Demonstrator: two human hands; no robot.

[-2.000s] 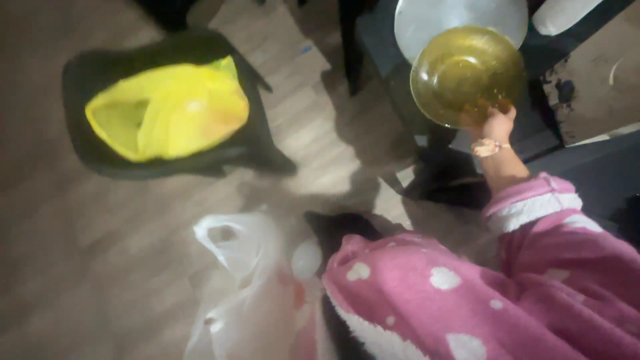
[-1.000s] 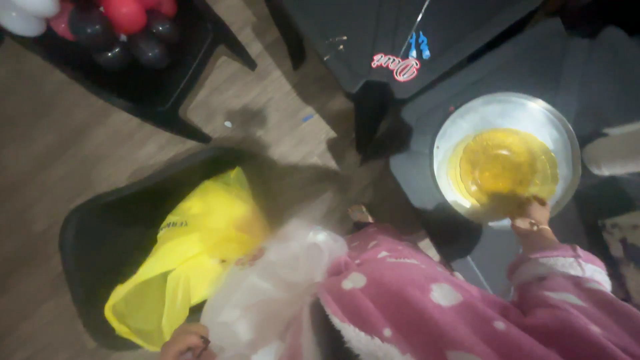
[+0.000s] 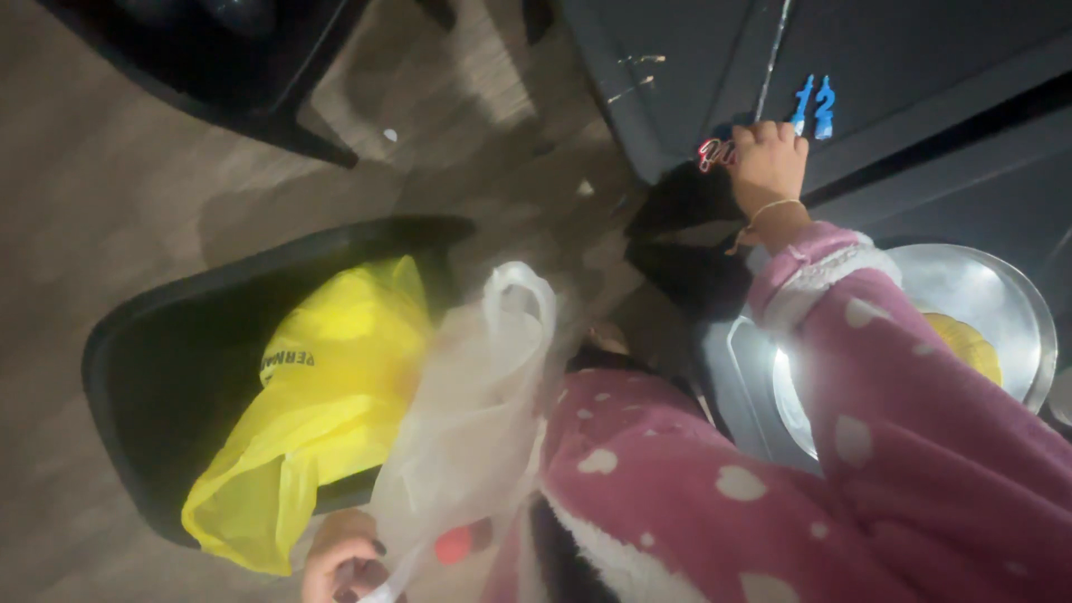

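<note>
My right hand [image 3: 769, 172] reaches onto the dark table and covers part of a red-edged lettered topper [image 3: 716, 156]; the fingertips are down at it, and their grip is hidden. Just beyond the fingers lie two blue number candles [image 3: 814, 107]. At the bottom edge, my left hand [image 3: 347, 557] is curled on a handle of a white translucent plastic bag [image 3: 469, 402], which has something red inside. A yellow plastic bag [image 3: 352, 360] rests on a black chair beside it. Partly behind my right sleeve, a yellow glass dish [image 3: 967, 343] sits in a round metal pan [image 3: 1017, 310].
The black chair [image 3: 126, 368] stands at the left, and another black chair [image 3: 285, 109] is at the upper left. The dark table [image 3: 904, 50] fills the upper right, with a gap or edge across it. Small bits lie on the wooden floor [image 3: 502, 193].
My right hand has let go of the yellow dish, which it held over the pan earlier, and has moved across to the lettered topper. The dish now sits in the pan.
</note>
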